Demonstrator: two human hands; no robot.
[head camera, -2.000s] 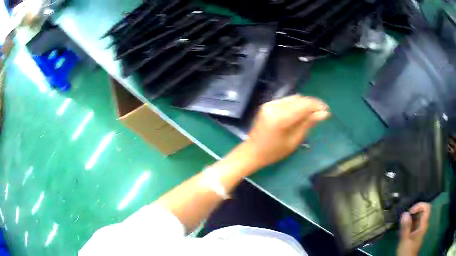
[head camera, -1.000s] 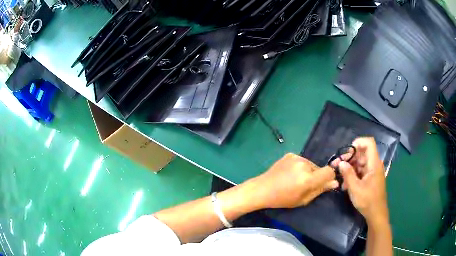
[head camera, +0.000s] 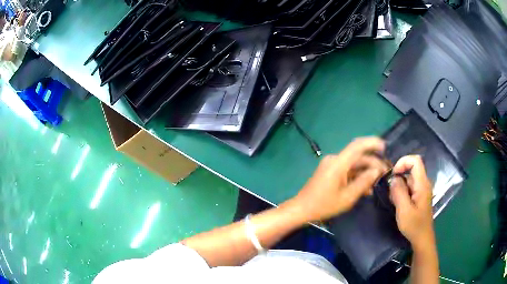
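A black rear housing panel (head camera: 367, 238) lies at the bench's front edge, tilted to the view, its inner face up. My left hand (head camera: 347, 180) is over the panel's middle with fingers bent, slightly blurred. My right hand (head camera: 410, 194) is beside it, thumb and forefinger pinching the black cable (head camera: 391, 178) at the panel's middle. The fingers hide most of the cable, and whether the left fingers hold it too is hard to tell.
Unwired covers (head camera: 414, 77) are stacked at the right, with a loose cable bundle (head camera: 492, 136) beyond. Fanned finished covers (head camera: 228, 105) lie at the left and far side. A cable plug (head camera: 317, 151) lies on the green bench. A carton (head camera: 158, 158) and blue stool (head camera: 47, 100) are on the floor.
The panel came from the right to the front edge since the oldest frame. Over the last second it shifted slightly right; the black loop between my fingers is no longer visible, and my left hand rose slightly.
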